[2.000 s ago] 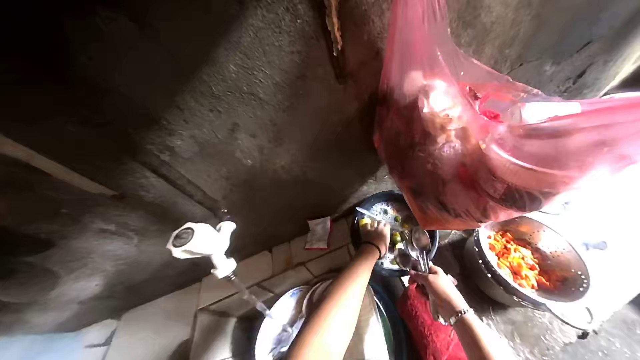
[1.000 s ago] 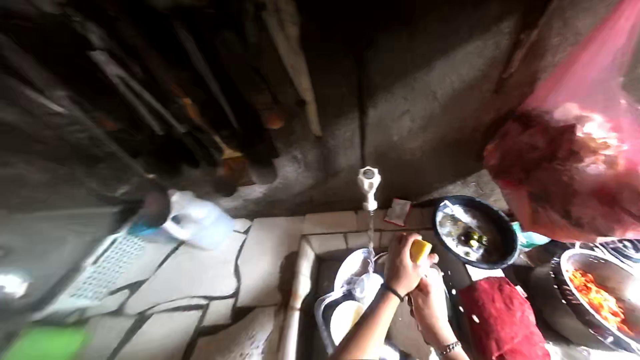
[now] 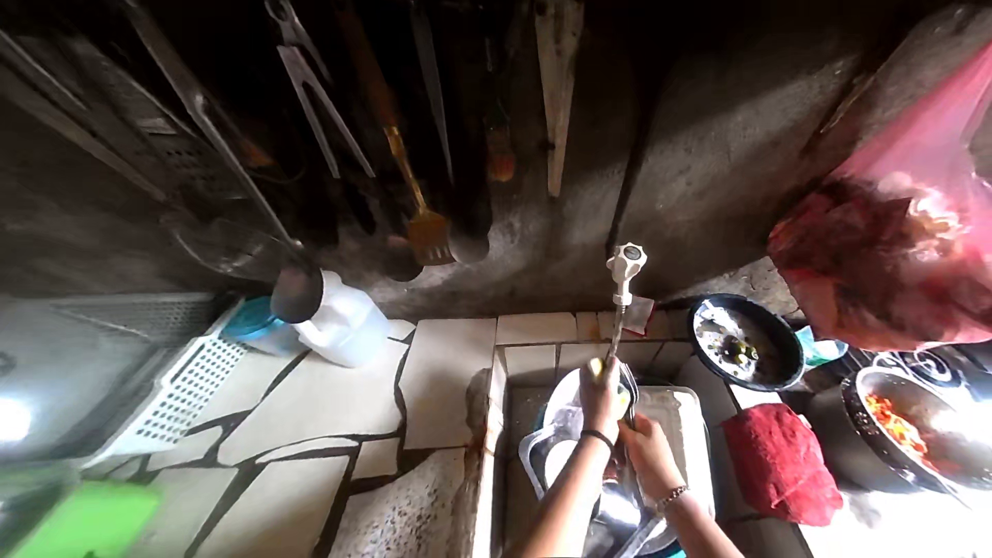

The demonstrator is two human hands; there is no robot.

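My left hand [image 3: 601, 399], with a dark band at its wrist, is closed around a yellow sponge [image 3: 595, 366] beneath the tap [image 3: 626, 263]. Water runs from the spout close to that hand. Just right and below, my right hand [image 3: 651, 457], with a bracelet, grips metal cutlery [image 3: 629, 384], whose upper ends rise against the sponge hand. The cutlery's exact kind is unclear. Below both hands, the tiled sink [image 3: 497, 434] holds plates, a pale rectangular tray [image 3: 686, 418] and shiny metalware, partly hidden by my forearms.
Right of the sink are a black basin [image 3: 790, 341] with soapy contents, a red cloth [image 3: 779, 461] and a metal pot [image 3: 833, 438] of orange food. A pink bag [image 3: 883, 256] hangs above. Left stand a white jug [image 3: 349, 322] and perforated rack [image 3: 186, 387]; utensils, including a spatula [image 3: 428, 232], hang behind.
My left hand has moved from the black basin to above the sink, with the yellow sponge in it. My right hand has also moved over the sink, holding the cutlery. The view has swung left.
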